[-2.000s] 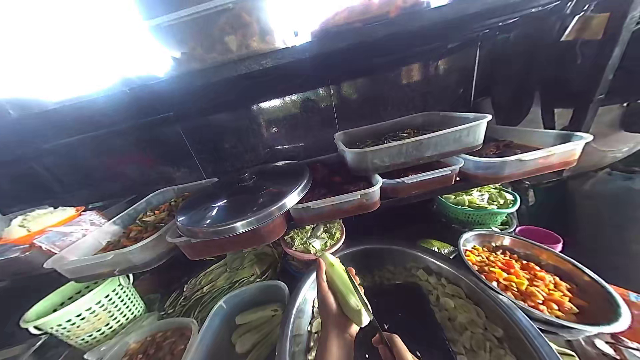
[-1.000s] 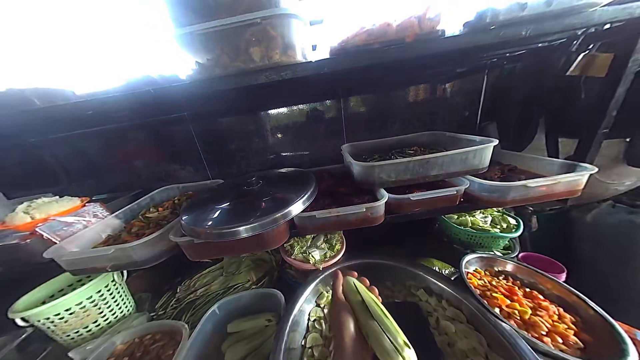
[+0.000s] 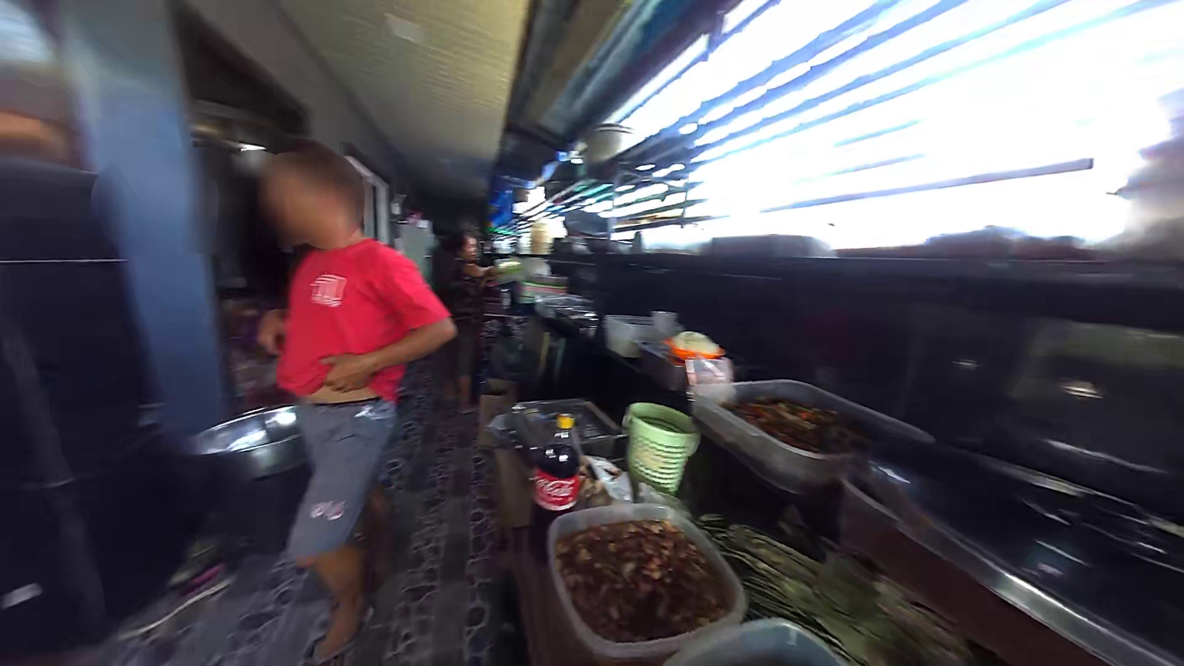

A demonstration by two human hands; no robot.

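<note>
Neither of my hands shows in the head view. At the bottom centre, a clear plastic tub [image 3: 647, 578] holds chopped dark red-brown food in liquid. Long green vegetables [image 3: 814, 583] lie to its right, and part of a pale tub [image 3: 754, 643] shows at the bottom edge. Behind the tub stand a Coca-Cola bottle [image 3: 557, 467] with a yellow cap and a light green plastic basket [image 3: 660, 446]. A long plastic container [image 3: 786, 453] of cooked food sits on the raised shelf, left of a shiny metal lid [image 3: 1027, 527].
A person in a red shirt [image 3: 356, 305] is in the walkway at left, near a large metal basin [image 3: 254, 439]. Another person [image 3: 465, 296] stands farther down by the counter. A blue-grey pillar [image 3: 153, 222] rises at left. An orange dish [image 3: 694, 349] sits on the shelf.
The view has swung far to the left, toward the walkway. My hand and the pale green vegetable seen in it one second ago are out of view.
</note>
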